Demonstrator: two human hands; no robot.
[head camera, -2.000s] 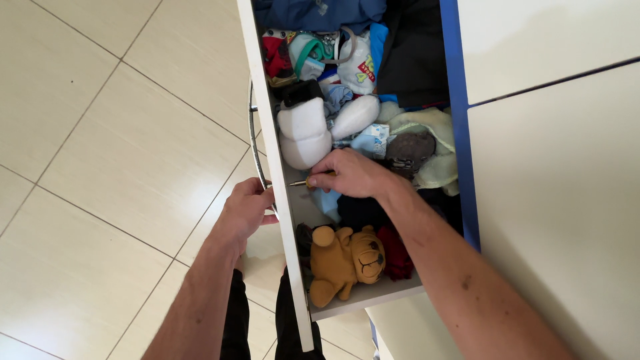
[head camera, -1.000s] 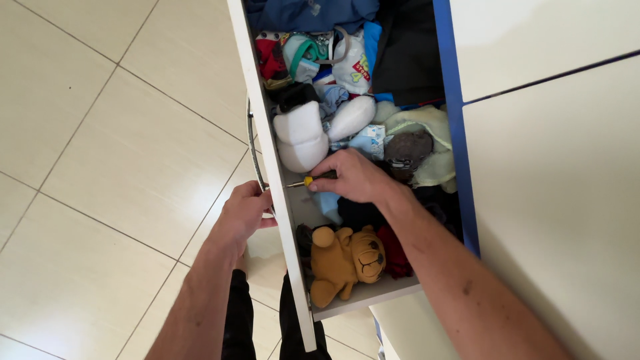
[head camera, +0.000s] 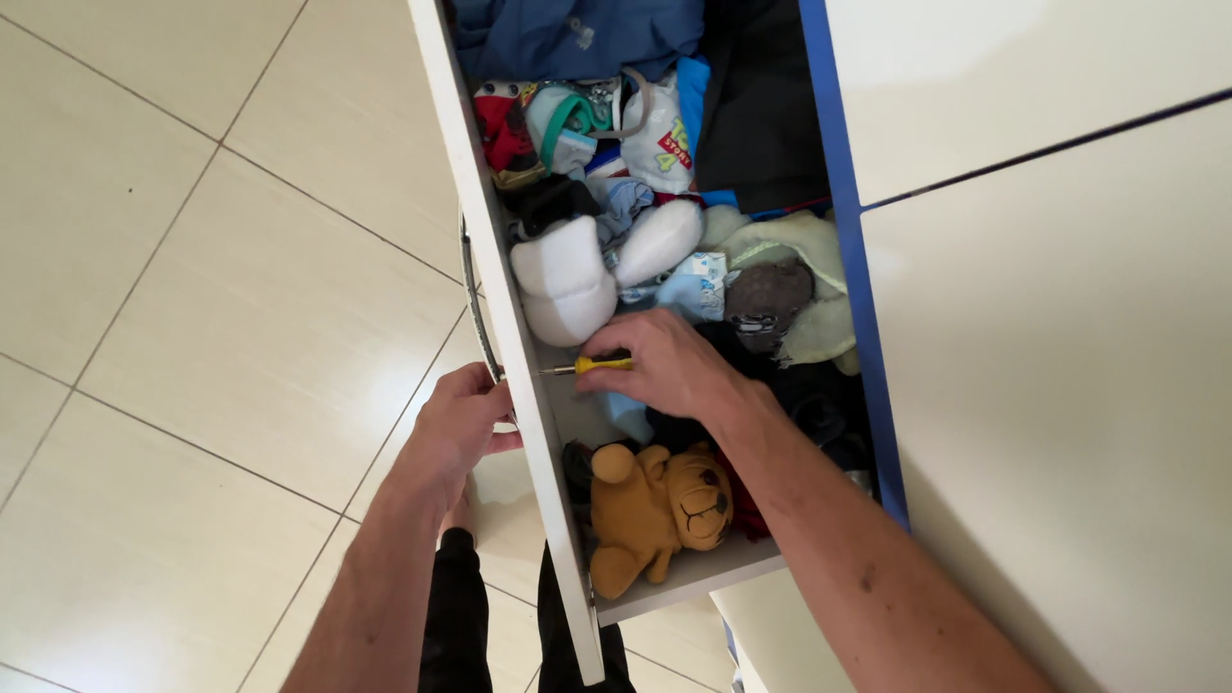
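Note:
My right hand reaches into an open drawer and grips a screwdriver by its yellow and black handle. The metal shaft points left at the inner side of the white drawer front; whether the tip sits in a screw is too small to tell. Outside the drawer front, my left hand is at the lower end of a curved metal handle, its fingers against the front. What the left fingertips hold, if anything, is hidden.
Around my right hand lie a white plush item, a grey plush head and a tan teddy bear. Folded blue cloth and black cloth fill the far end. A blue cabinet edge borders the right; tiled floor lies left.
Both hands keep nearly the same places. More of the screwdriver's yellow handle shows now than two seconds ago, as my right fingers have shifted on it.

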